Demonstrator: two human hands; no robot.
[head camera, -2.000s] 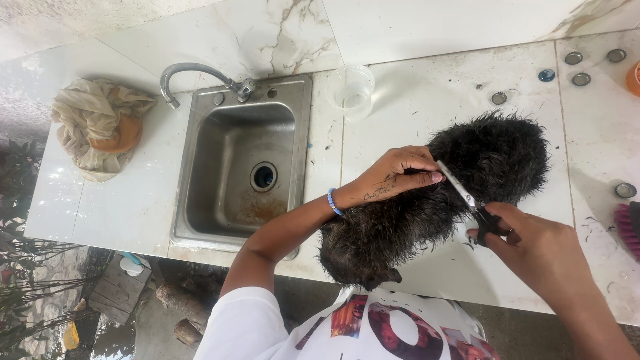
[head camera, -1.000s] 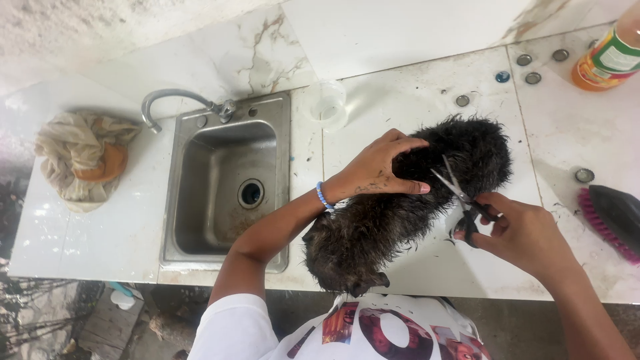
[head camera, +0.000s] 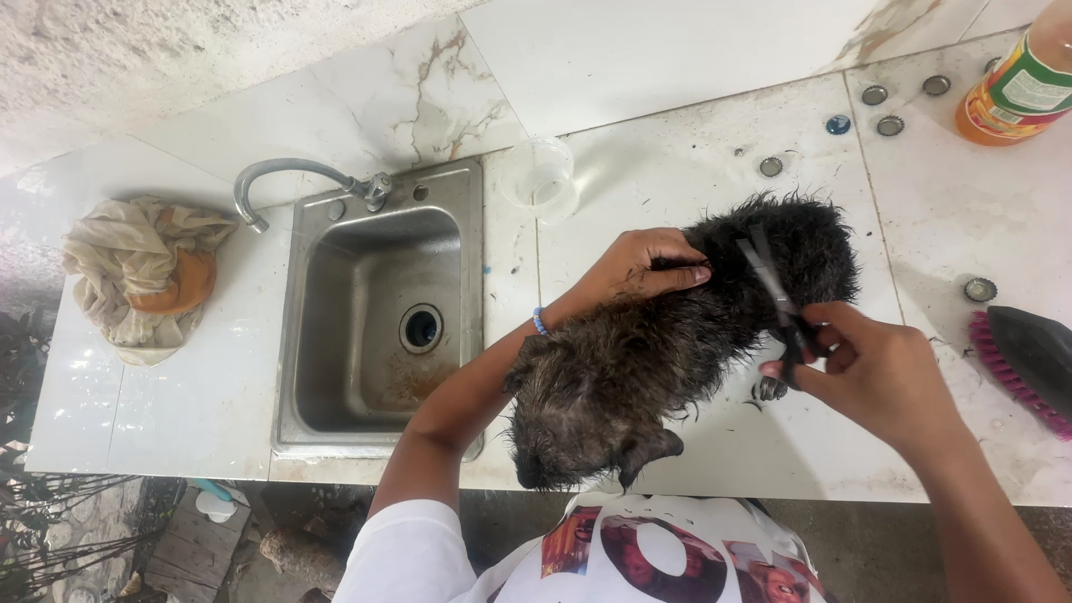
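Note:
A small dog with wet, dark, shaggy fur (head camera: 636, 352) is on the white tiled counter, its head toward the front edge. My left hand (head camera: 649, 264), with a blue beaded bracelet at the wrist, rests on the dog's back, thumb and fingertips in the fur. In my right hand (head camera: 863, 360) is a pair of scissors (head camera: 775, 285) with black handles. Their blades lie over the fur of the dog's rear back and are blurred. Part of a paw (head camera: 769, 387) shows below the scissor handles.
Left of the dog is a steel sink (head camera: 381, 335) with a curved faucet (head camera: 293, 167). A clear plastic cup (head camera: 540, 180) stands behind it. A crumpled cloth (head camera: 126, 268) lies far left. To the right are a scrub brush (head camera: 1030, 352), several bottle caps (head camera: 889, 126) and a bottle of orange liquid (head camera: 1017, 92).
My left hand was at the scissor tips two seconds ago and is now apart from them, on the dog's back. The scissors remain in my right hand. The view has shifted.

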